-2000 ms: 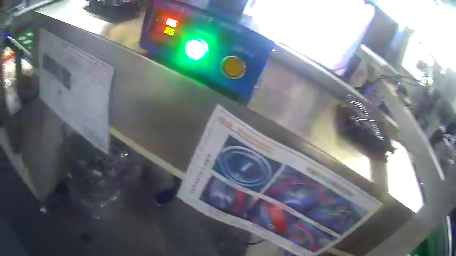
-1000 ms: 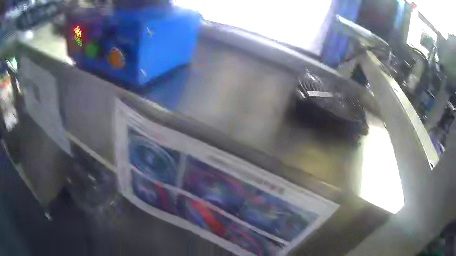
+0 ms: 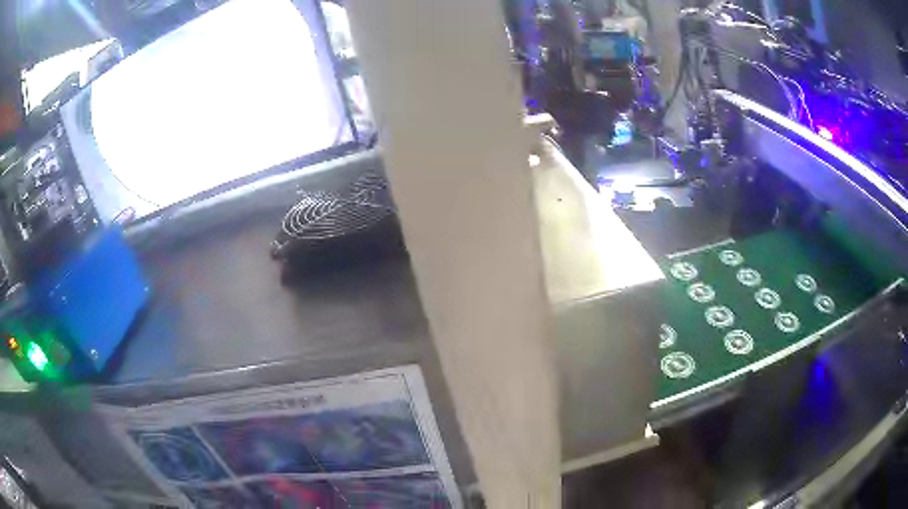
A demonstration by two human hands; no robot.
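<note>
Neither of my hands is in the picture. A green conveyor belt (image 3: pixel 846 263) lies at the right, with several round ring parts (image 3: pixel 739 342) in rows on it. A cream machine frame post (image 3: pixel 463 219) crosses the middle of the view. A pale metal cover (image 3: pixel 597 378) stands between the post and the belt. A pick-and-place mechanism (image 3: pixel 702 109) with cables is above and behind the belt. Its details are blurred.
On the metal shelf (image 3: pixel 329 323) at the left stand a blue controller box (image 3: pixel 95 298) with a green lamp and a black fan (image 3: pixel 339 221). A glaring white monitor (image 3: pixel 214 99) is behind. A picture sheet (image 3: pixel 299 447) hangs from the shelf edge. A light bar (image 3: pixel 816 144) glows behind the belt.
The view has swung to the right. The blue box, fan and picture sheet have shifted left in the picture, and the post, green belt and ring parts have come into view.
</note>
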